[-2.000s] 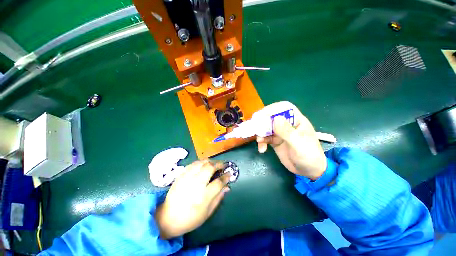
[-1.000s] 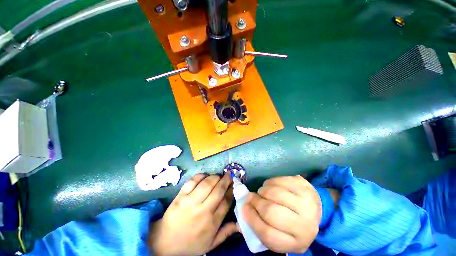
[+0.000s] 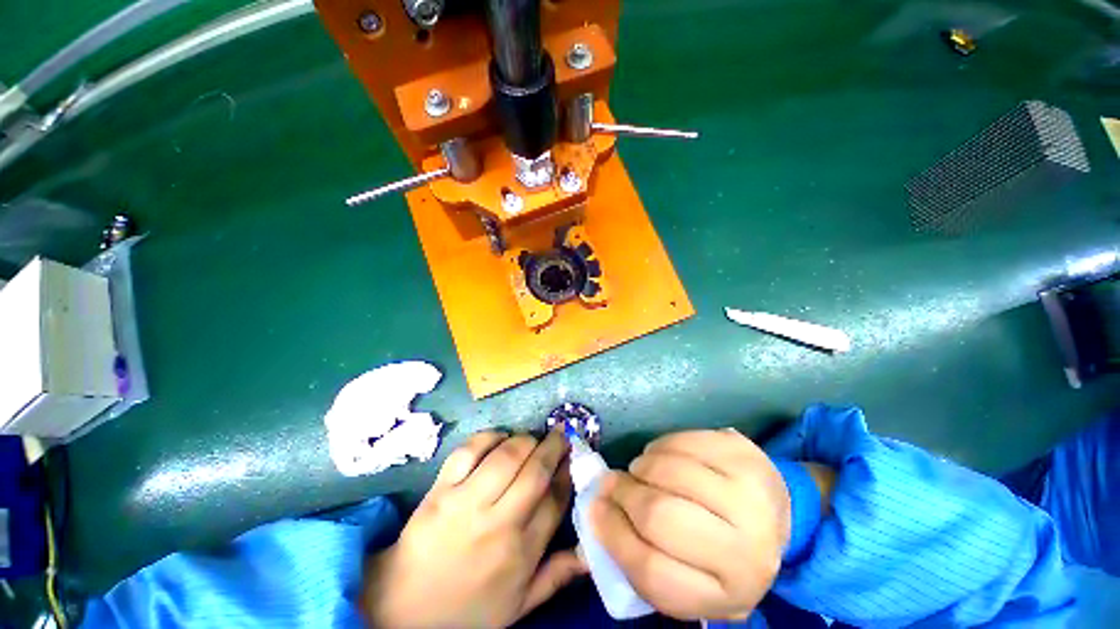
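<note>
A small round part [image 3: 575, 423], dark with silvery spots, lies on the green bench just in front of the orange press fixture [image 3: 663, 289]. My left hand [image 3: 485, 528] is at its near left side, with fingertips against its edge. My right hand [image 3: 694, 522] is closed around a white glue bottle [image 3: 602, 541]. The bottle's blue tip points down onto the round part. Whether glue comes out cannot be seen. The black notched part seat [image 3: 556, 277] on the press base holds no loose part.
Crumpled white paper [image 3: 369, 424] lies left of the press. A slim white stick [image 3: 789, 329] lies to the right. A perforated grey block [image 3: 1001, 172] and a small part [image 3: 959, 42] lie far right. A white box [image 3: 80, 344] and another small part [image 3: 118, 230] are far left.
The right hand has brought the bottle from above the press base down to the round part and turned its tip onto it. Since one second ago both hands have barely moved; the view has shifted slightly.
</note>
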